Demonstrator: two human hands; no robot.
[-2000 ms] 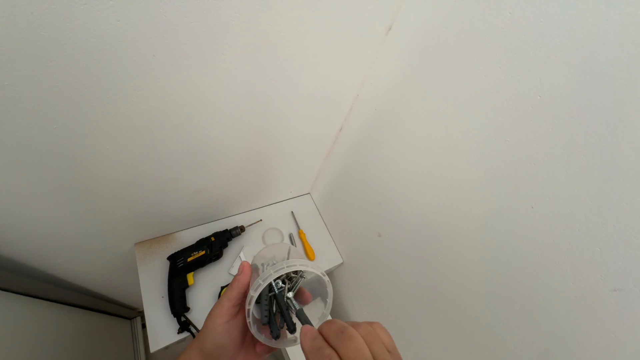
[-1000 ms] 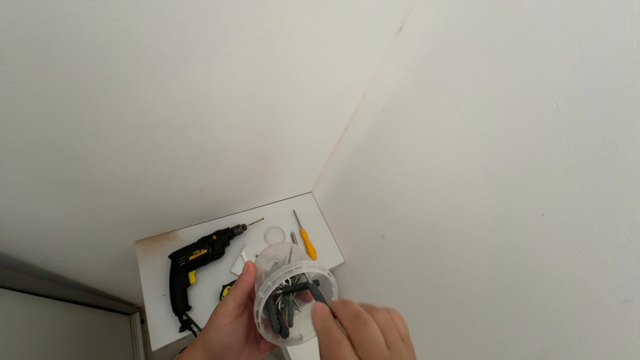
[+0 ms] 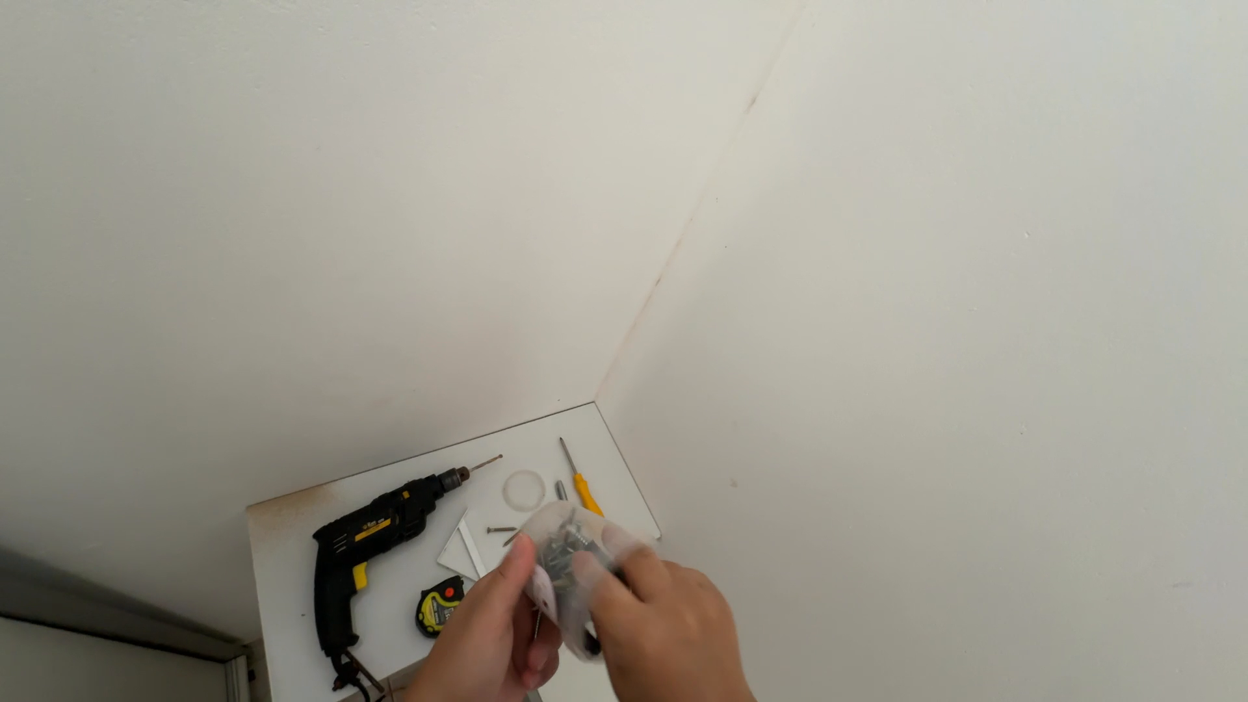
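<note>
My left hand [image 3: 497, 624] holds a clear plastic tub [image 3: 565, 604] with screws and grey wall plugs in it. The tub is tilted and blurred. My right hand [image 3: 663, 614] is at the tub's right side, thumb and fingers over its mouth; whether they hold a piece cannot be made out. Beyond the hands, on a white tabletop [image 3: 390, 634], lie a yellow-handled screwdriver [image 3: 583, 487], a clear round lid [image 3: 524, 490], a grey wall plug [image 3: 561, 490] and a screw [image 3: 501, 529].
A black and yellow power drill [image 3: 370, 536] with a bit lies on the left of the tabletop. A tape measure [image 3: 439, 604] and a white triangular piece [image 3: 462, 552] are beside my left hand. Two white walls [image 3: 877, 341] meet in a corner behind.
The tub has been tilted and its open mouth no longer faces the view. My right hand has closed in against it. The tape measure, mostly hidden before, shows more fully.
</note>
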